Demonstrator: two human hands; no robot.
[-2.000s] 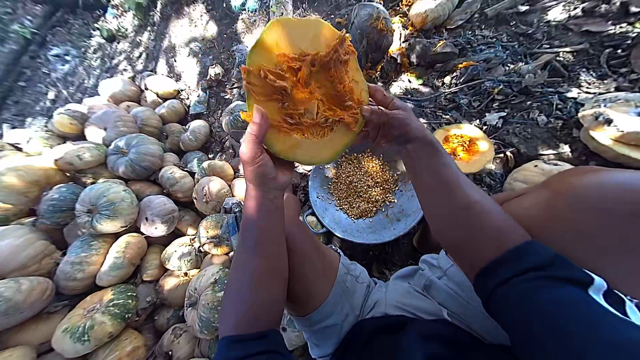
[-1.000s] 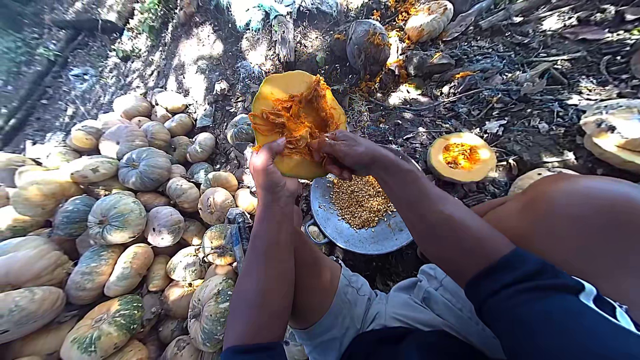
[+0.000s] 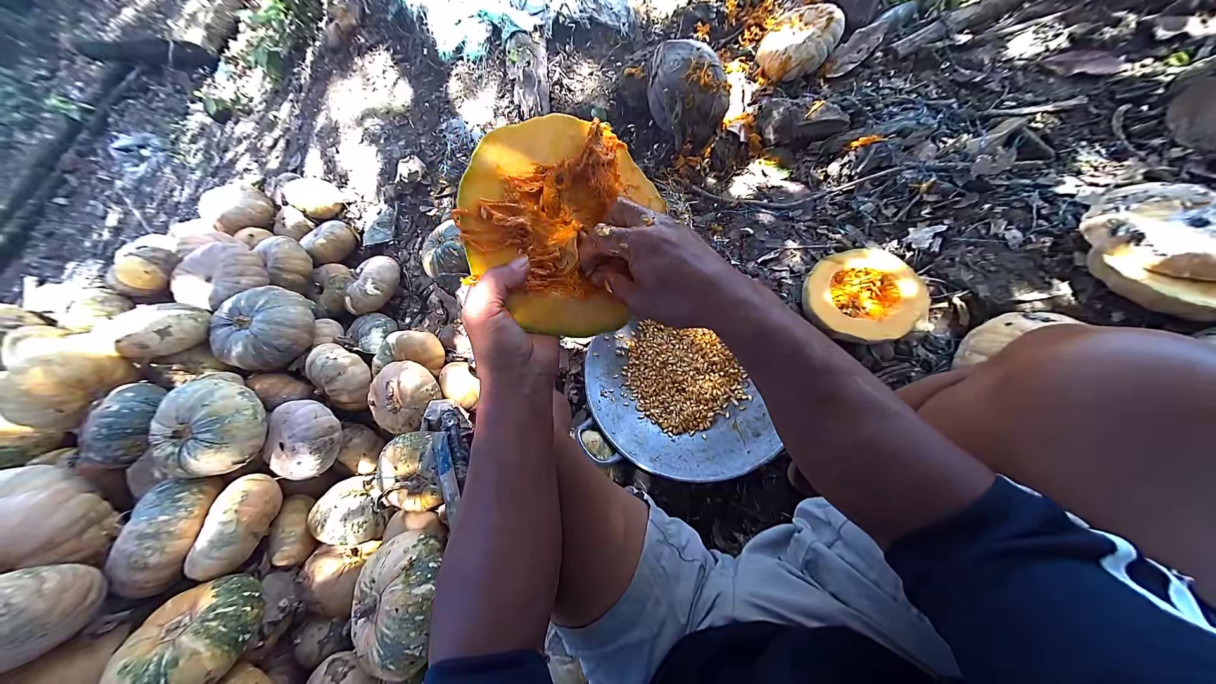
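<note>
My left hand (image 3: 508, 318) holds a halved pumpkin (image 3: 532, 152) by its lower left rim, the cut face with stringy orange pulp turned toward me. The fingers of my right hand (image 3: 651, 256) are bent into the pulp (image 3: 546, 223) at the right of the hollow; the fingertips are partly hidden, and bits cling to the knuckles. Below the pumpkin half, a round metal pan (image 3: 617, 418) holds a heap of pumpkin seeds (image 3: 689, 375). Another pumpkin half (image 3: 898, 318) lies cut side up on the ground right of the pan.
A large pile of whole pumpkins (image 3: 261, 328) covers the left side. Stacked pumpkin pieces (image 3: 1154, 252) lie at the far right. A dark husk-like round thing (image 3: 686, 90) and a pale pumpkin (image 3: 803, 43) with orange pulp scraps sit on the littered soil ahead. My bent knees flank the pan.
Two seconds ago both hands held the pumpkin half by its rim. My right hand has since moved onto the pulp in the hollow, where some strands now stand loose.
</note>
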